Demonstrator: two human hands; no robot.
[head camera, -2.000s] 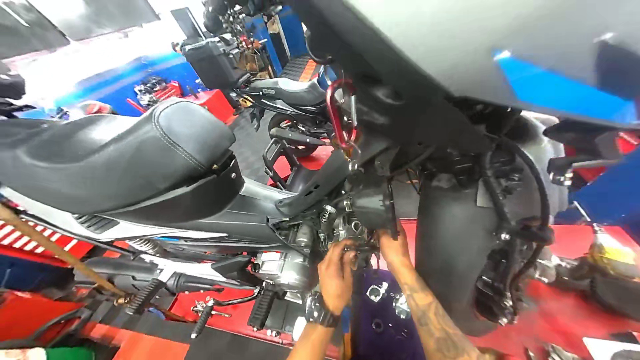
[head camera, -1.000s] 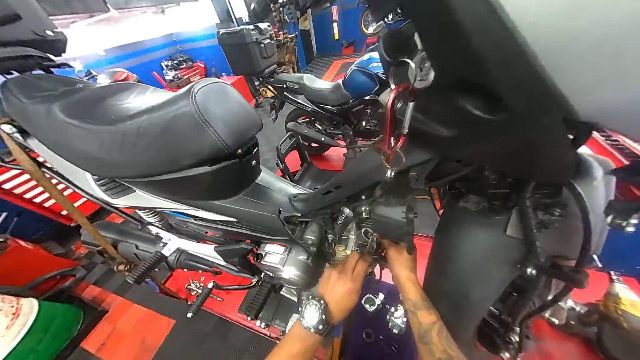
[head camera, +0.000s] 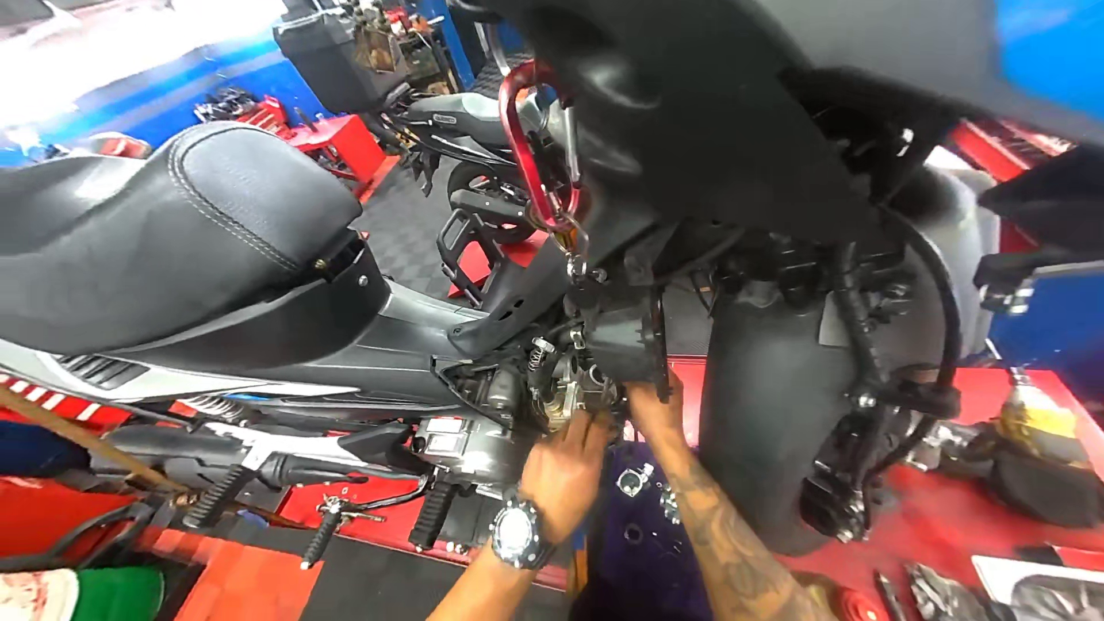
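Note:
My left hand (head camera: 569, 461), with a watch (head camera: 517, 530) on its wrist, has its fingers at the carburetor (head camera: 567, 392) of an underbone motorcycle; the fingertips are partly hidden among the parts. My right hand (head camera: 657, 414) reaches up behind the black airbox (head camera: 621, 341), and its fingers are hidden there. Whether either hand grips something cannot be told. Left of the hands is the silver engine (head camera: 470, 453). Under them lies a purple cloth (head camera: 634, 561) with a metal clamp-like part (head camera: 632, 481) and other small parts. A red carabiner (head camera: 522, 142) hangs above.
The black front fender (head camera: 759, 414) stands close to my right forearm. The seat (head camera: 198, 233) and a foot peg (head camera: 435, 513) are on the left. The red lift table (head camera: 949, 517) holds a bottle (head camera: 1035, 418) of yellow liquid. Another motorcycle (head camera: 483, 129) stands behind.
Both hands stay at the carburetor area, with the left fingers now lower against the parts. The view has shifted.

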